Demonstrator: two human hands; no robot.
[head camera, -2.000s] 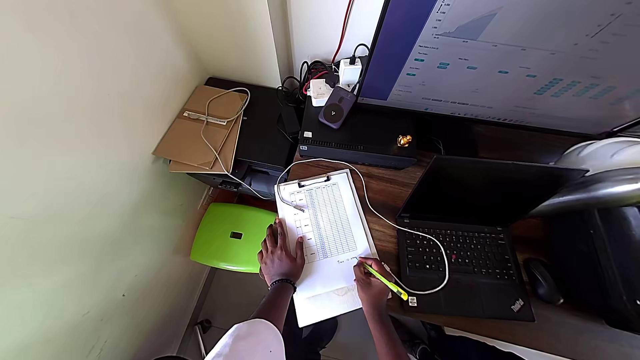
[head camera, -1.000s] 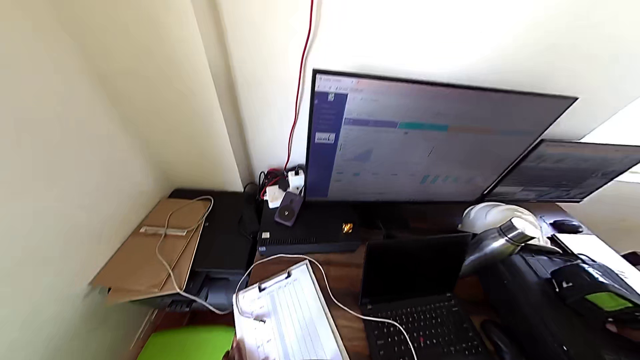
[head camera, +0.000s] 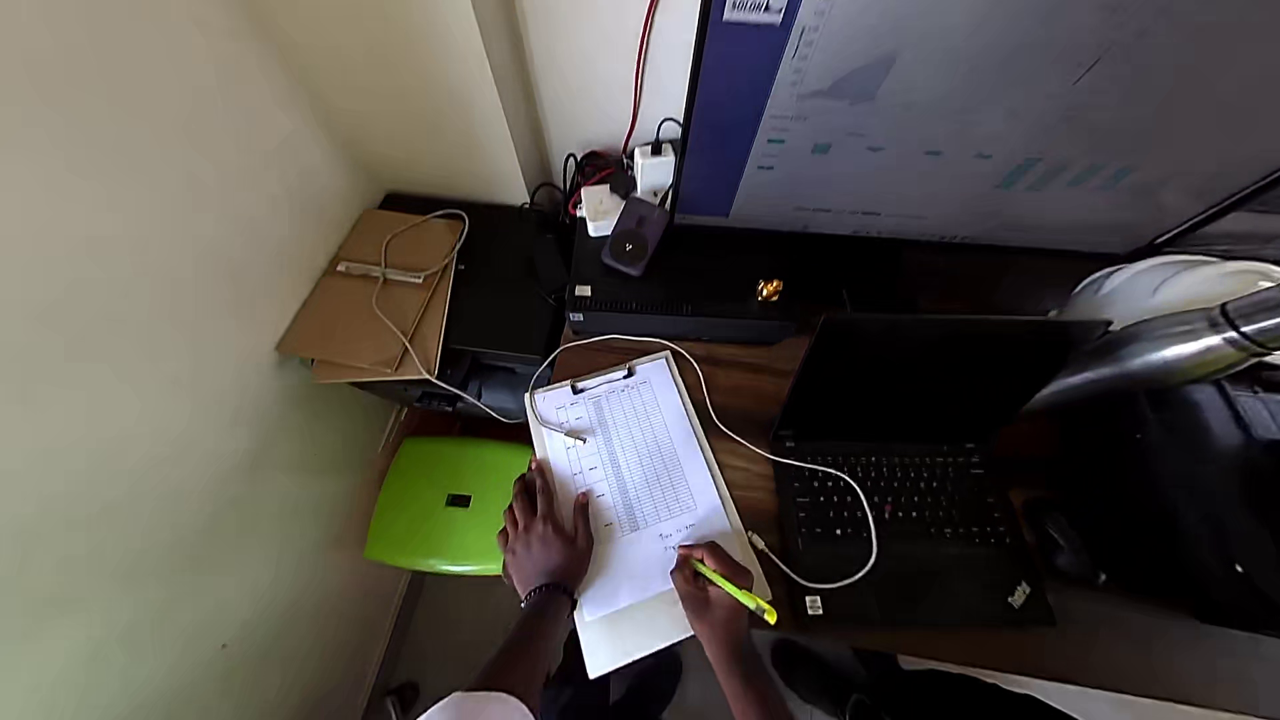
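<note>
A white clipboard (head camera: 632, 640) holds a printed sheet with a table (head camera: 640, 570), tilted at the desk's front edge. My left hand (head camera: 546, 540) lies flat with fingers spread on the sheet's left side, a dark beaded bracelet at its wrist. My right hand (head camera: 712, 590) grips a yellow-green pen (head camera: 740, 590), its tip hidden by my fingers beside a few handwritten lines near the sheet's lower right. A white cable (head camera: 740, 435) crosses the top of the clipboard, one plug lying on the sheet.
A black laptop (head camera: 900, 520) stands close on the right, with a mouse (head camera: 1062, 540) beyond. Behind are a large monitor (head camera: 920, 130) and a black computer case (head camera: 690, 300). On the left are a green plastic lid or seat (head camera: 450, 510) and brown envelopes (head camera: 370, 300) on a black printer (head camera: 505, 290).
One second ago the view was raised towards the monitors, and my hands were mostly out of it. Compared with two seconds ago, a second short line of handwriting shows by the pen.
</note>
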